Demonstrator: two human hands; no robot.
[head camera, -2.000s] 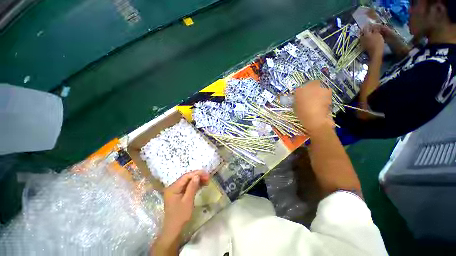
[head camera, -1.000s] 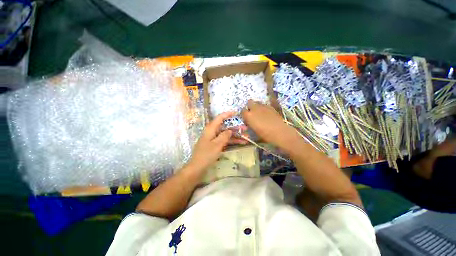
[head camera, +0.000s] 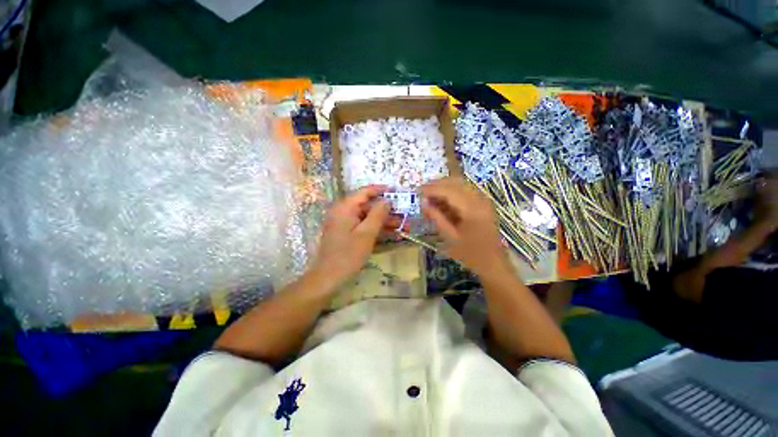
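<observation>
A rod assembly (head camera: 403, 202) is held over the near edge of the parts box. Its small grey-silver head with dark gaps lies between my hands, and its thin tan stem slants down to the right. My left hand (head camera: 353, 229) grips the head's left side with thumb and fingers. My right hand (head camera: 461, 219) is at the head's right side, fingers bent together; whether it holds a part is hidden. The open cardboard parts box (head camera: 334, 152) holds many small white plastic parts (head camera: 394, 152).
A large heap of bubble wrap (head camera: 153, 205) lies left of the box. Piles of rod assemblies (head camera: 589, 201) lie fanned to the right, grey heads at the far side. Another person's dark sleeve and forearm (head camera: 734, 243) are at the right end. A grey vented crate (head camera: 695, 397) stands lower right.
My right hand went from the rod piles to the box, and a rod assembly came between my hands. Since one second ago, my right hand has moved from the white parts to the head's right side.
</observation>
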